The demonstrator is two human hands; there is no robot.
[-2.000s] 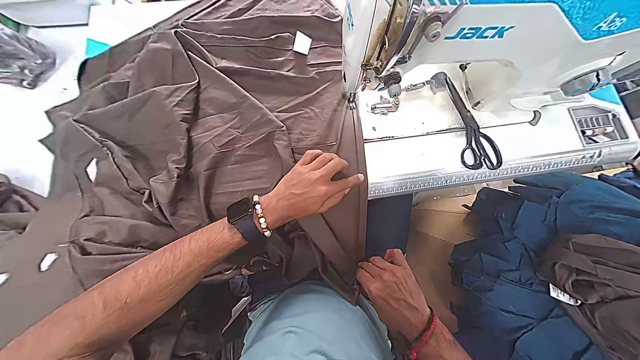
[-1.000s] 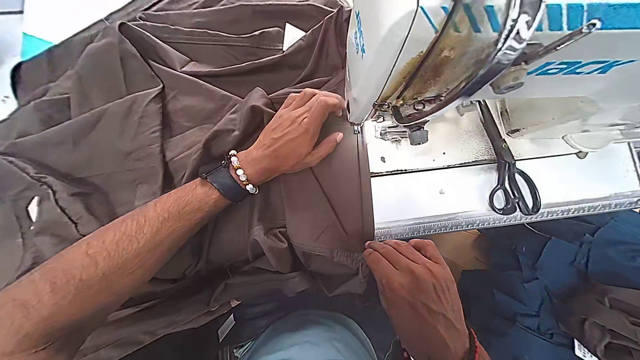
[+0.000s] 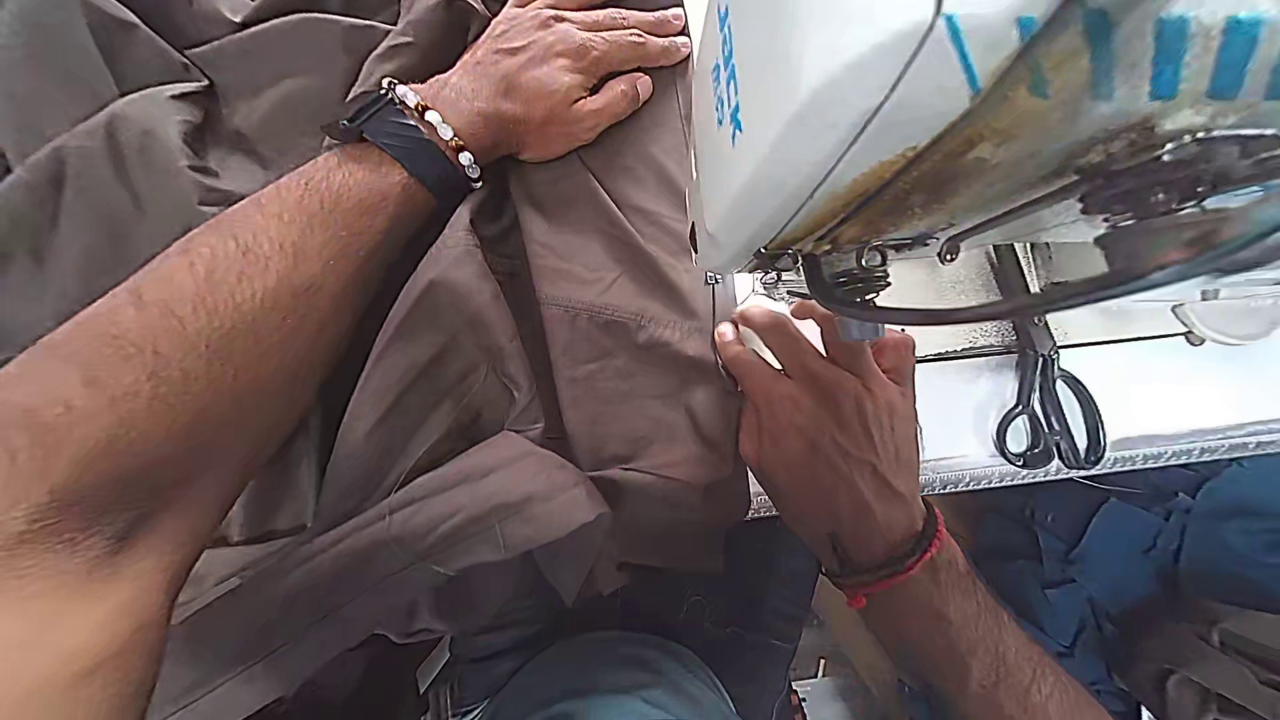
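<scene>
Brown fabric (image 3: 640, 390) with a stitched seam lies in folds across the left and middle of the view, its right edge running under the needle area of a white Jack sewing machine (image 3: 800, 110). At the top, my left hand (image 3: 565, 80) rests flat on the cloth with its fingers pointing right, beside the machine head. My right hand (image 3: 830, 420) is at the fabric's right edge, just below the presser foot (image 3: 713, 280); its index finger and thumb area touch the edge, and some fingertips are partly hidden by the machine. Whether they pinch the cloth is unclear.
Black-handled scissors (image 3: 1050, 415) lie on the machine bed to the right. A measuring scale (image 3: 1180, 455) runs along the front edge of the table. Below it, at the lower right, is a heap of dark blue fabric (image 3: 1100, 550) with brown cloth by it.
My right hand has moved up along the fabric edge to beside the presser foot. My left hand has moved farther up the cloth. The view has come closer to the machine.
</scene>
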